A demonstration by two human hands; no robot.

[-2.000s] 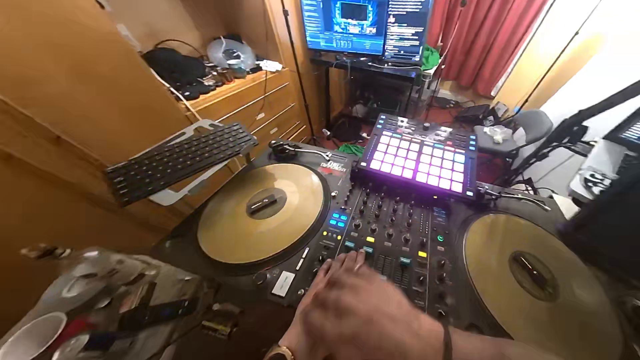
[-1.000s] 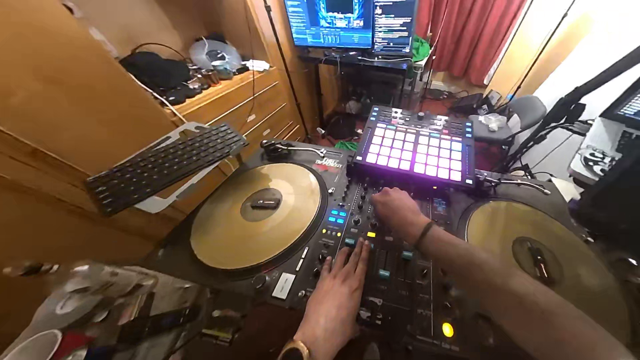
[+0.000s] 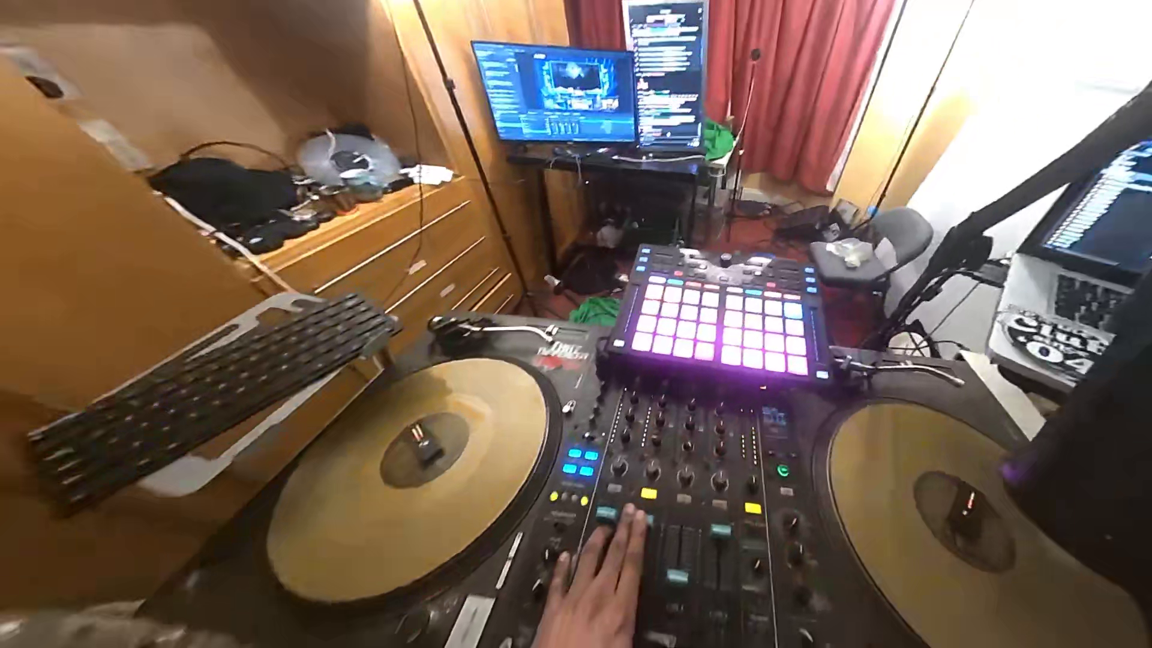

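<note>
My left hand [image 3: 596,580] lies palm down on the left side of the DJ mixer [image 3: 688,450], fingers slightly apart, fingertips beside a fader with a teal cap near the yellow-lit button. It holds nothing. My right hand is out of view. Left of the mixer is a turntable with a gold vinyl record [image 3: 360,531]; a second turntable with a gold record [image 3: 886,504] stands on the right, partly hidden by a dark shape at the edge. Behind the mixer, a pad controller [image 3: 720,324] glows white, pink and purple.
A black keyboard [image 3: 211,387] on a stand hangs over the left turntable's far side. A laptop [image 3: 1093,279] on a raised stand is at the right. Two monitors [image 3: 562,94] stand on a desk behind, near a wooden drawer unit [image 3: 387,261] and a grey chair [image 3: 900,238].
My right hand, over the upper mixer one second ago, has left the view. My left hand remains on the mixer's left faders. The view has shifted somewhat.
</note>
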